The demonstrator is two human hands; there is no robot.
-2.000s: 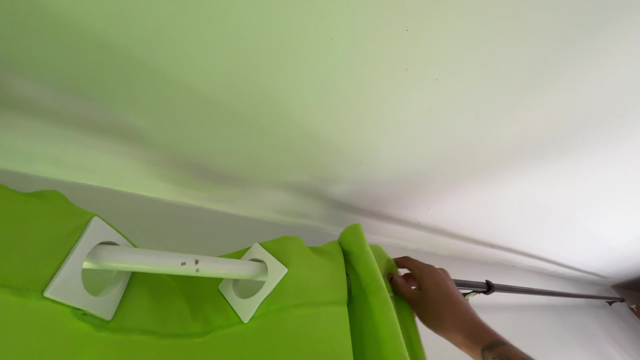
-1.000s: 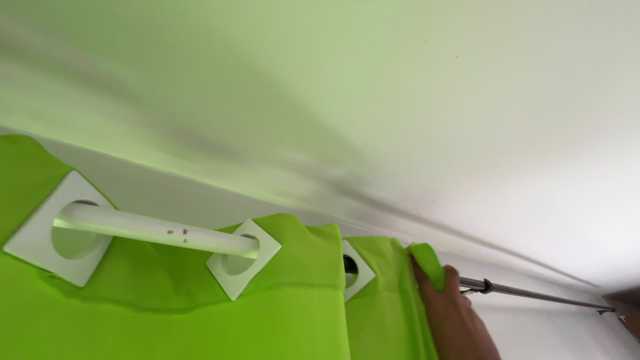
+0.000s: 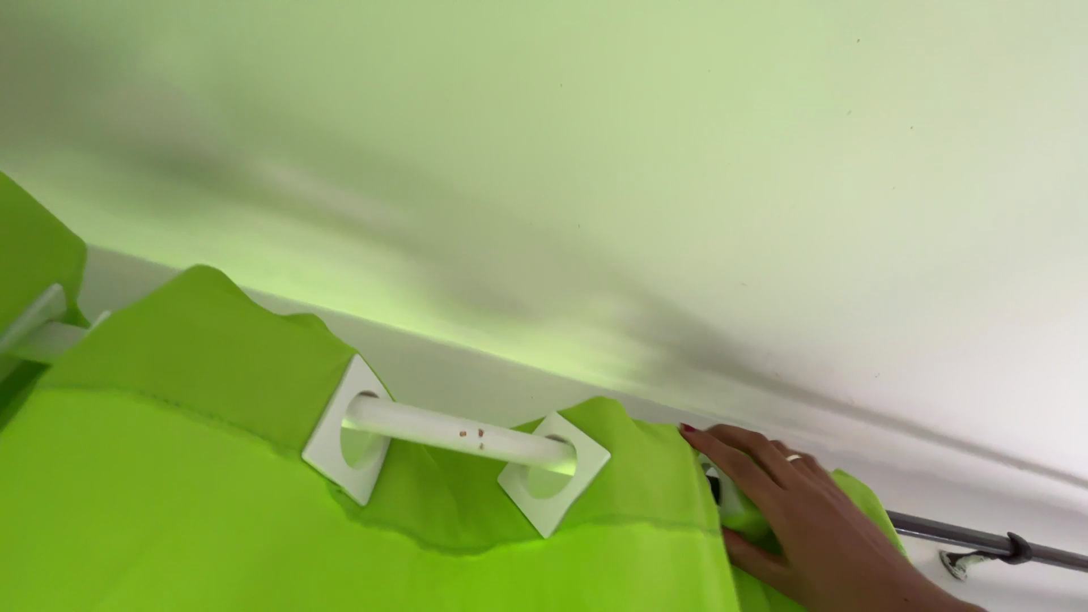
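Observation:
A bright green curtain [image 3: 212, 493] hangs from a white rod [image 3: 459, 432] that passes through square white eyelets, one of them a diamond-turned eyelet [image 3: 554, 489] near the middle. My right hand [image 3: 790, 501] is on the curtain's top edge at the lower right, its thumb and fingers spread around a fold, partly covering another white eyelet. A ring is on one finger. Beyond the hand, a dark metal rod [image 3: 943, 531] comes out of the curtain. My left hand is not in view.
A pale ceiling [image 3: 680, 170] fills the upper part of the view, close above the curtain. A wall bracket [image 3: 965, 561] holds the dark rod at the lower right. Another curtain fold [image 3: 38, 246] rises at the left edge.
My right hand has gone from pinching the curtain's gathered right part to spreading over a fold nearer the white rod. An eyelet uncovered one second ago is now partly hidden. The view has shifted.

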